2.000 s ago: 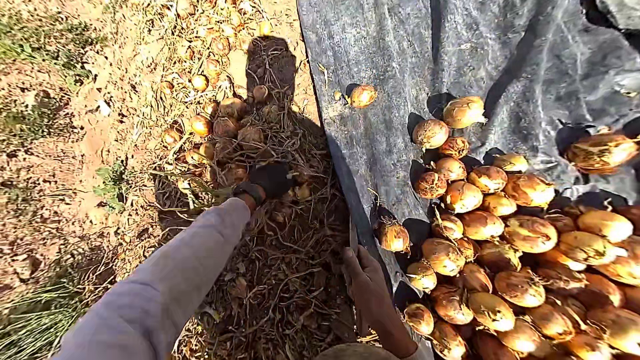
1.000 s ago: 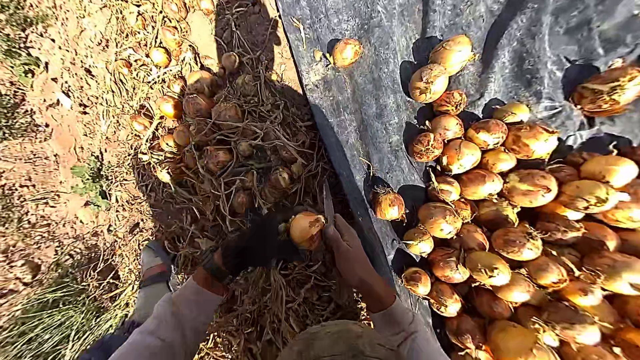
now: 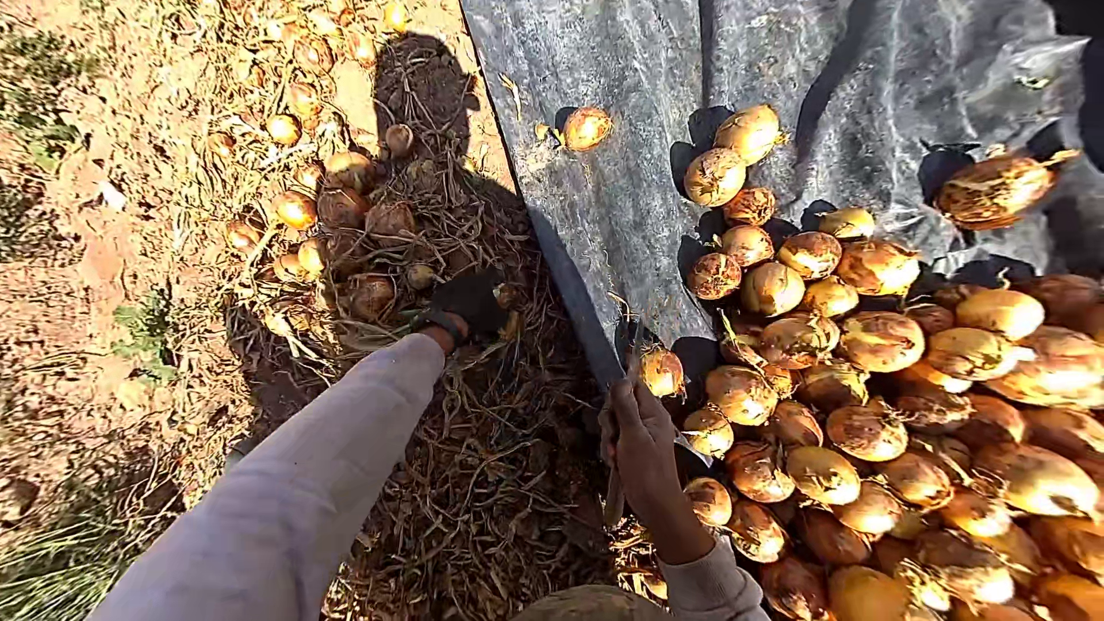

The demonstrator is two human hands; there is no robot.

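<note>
My left hand (image 3: 472, 304), in a dark glove, reaches down into the dry onion tops (image 3: 470, 431) beside the onions on the soil. Something pale, perhaps an onion, shows at its fingertips, but shadow hides whether it is gripped. Bare, my right hand (image 3: 636, 431) is closed around a tool's handle (image 3: 614, 498) near the sheet's edge; a thin blade (image 3: 635, 355) points up from the fist. Just past the blade lies a single onion (image 3: 662, 372) on the grey sheet (image 3: 621, 198).
A large heap of onions (image 3: 871, 431) covers the lower right of the sheet. One onion (image 3: 586, 128) lies apart near the sheet's left edge. Untrimmed onions (image 3: 345, 207) lie among dry stalks on the left, with a green weed (image 3: 147, 336) farther left.
One second ago my left hand held an onion close to the blade in my right hand. Now that hand has moved away to the stalks, and the onion no longer shows beside the blade.
</note>
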